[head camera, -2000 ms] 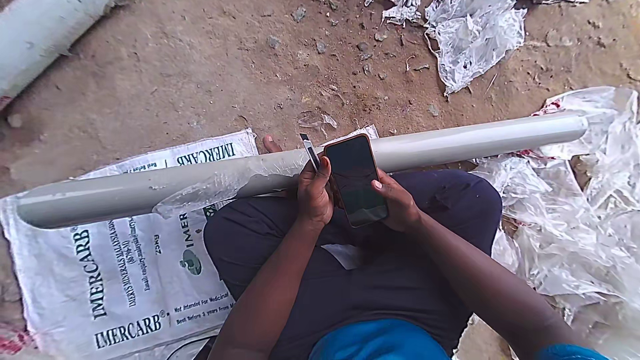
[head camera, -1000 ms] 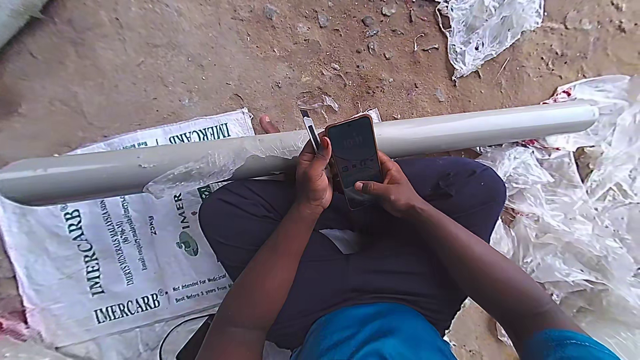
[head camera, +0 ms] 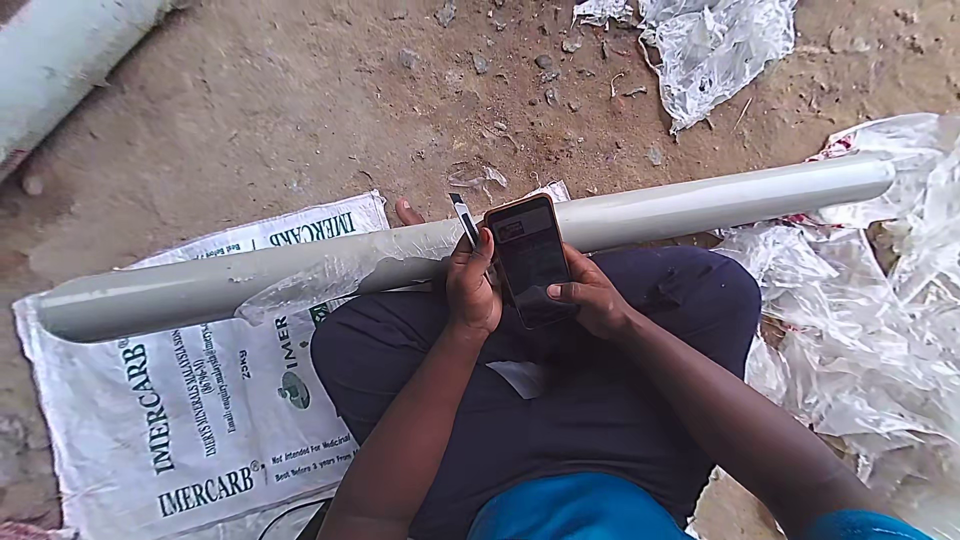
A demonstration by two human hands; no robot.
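Observation:
Between both hands, above my lap, is a smartphone (head camera: pixel 529 262) in an orange-edged case. My left hand (head camera: pixel 474 289) holds a snap-off utility knife (head camera: pixel 466 219), its tip pointing up and away, and touches the phone's left edge. My right hand (head camera: pixel 596 294) grips the phone's right side, thumb over the lower screen. Behind the hands a long grey plastic pipe (head camera: pixel 675 208) lies across in front of my crossed legs. Clear plastic film (head camera: pixel 304 289) clings to the pipe left of the hands.
A printed white woven sack (head camera: pixel 97 450) lies under the pipe's left part. Crumpled clear plastic sheeting (head camera: pixel 847 322) covers the ground at right, with another piece (head camera: pixel 697 60) farther off. A second large pipe (head camera: pixel 67 67) is at the upper left. Small stones dot the dirt ground.
The phone screen has changed; a second ago it showed a clock-like display. The right thumb has moved from the phone's edge two seconds ago onto the screen.

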